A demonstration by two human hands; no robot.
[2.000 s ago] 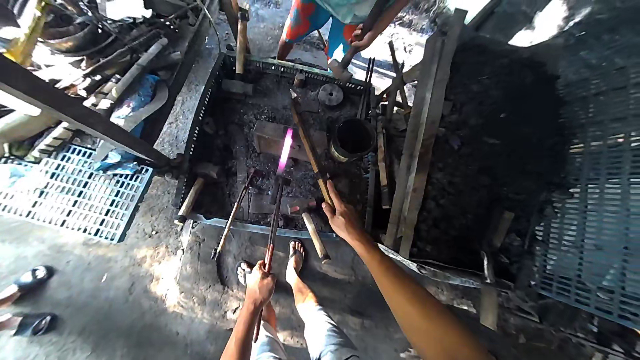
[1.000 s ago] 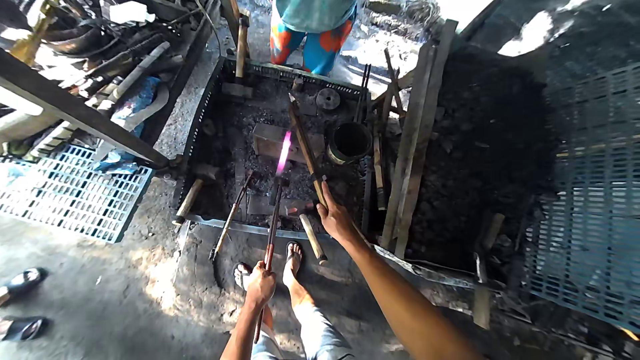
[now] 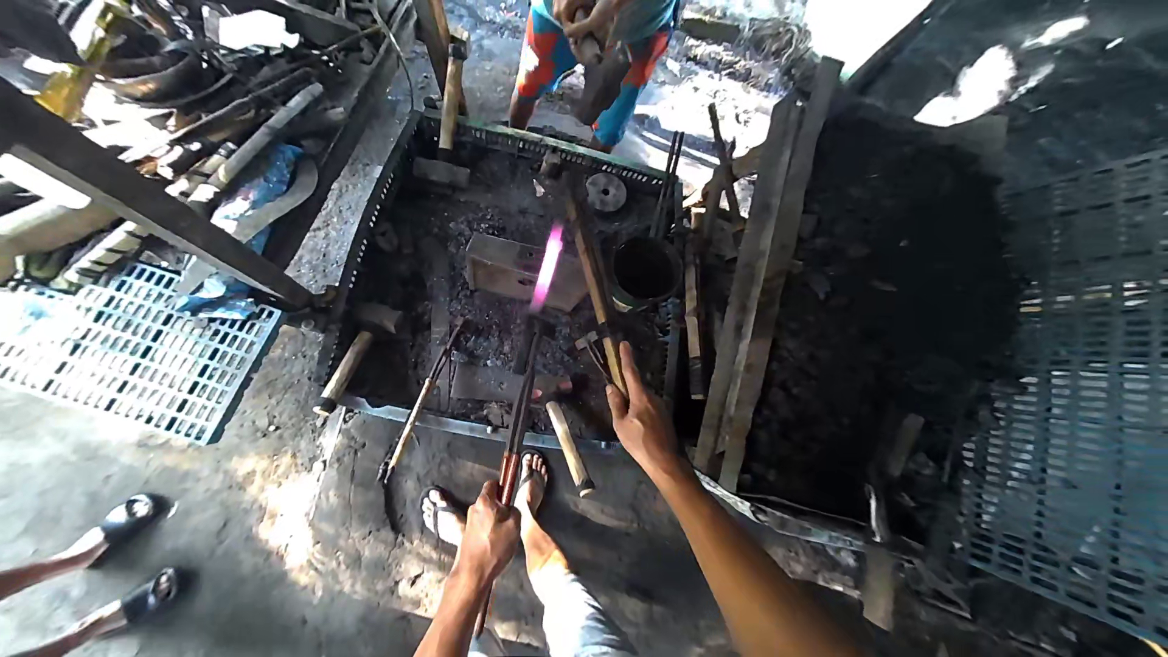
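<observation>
My left hand (image 3: 491, 534) is closed around the handles of long metal tongs (image 3: 518, 429), whose jaws hold a glowing pink-white metal bar (image 3: 548, 266). Behind the bar's glow lies an anvil-like metal block (image 3: 497, 265) in the coal-filled bed. My right hand (image 3: 642, 422) grips the lower end of a long wooden tool handle (image 3: 593, 274), which reaches up and away past the right side of the bar. The far end of that tool is dark, and its shape is hard to make out.
A dark round bucket (image 3: 646, 270) stands right of the block. Hammers (image 3: 347, 370) rest around the bed's frame (image 3: 447, 422), and another pair of tongs (image 3: 422, 401) leans at its near edge. Across the bed a person (image 3: 598, 55) holds a sledgehammer (image 3: 602, 87); another person's feet (image 3: 137, 547) are at left.
The person across the bed has raised a hammer in front of the body; one second ago no hammer showed there. My hands and the glowing bar stay in nearly the same place.
</observation>
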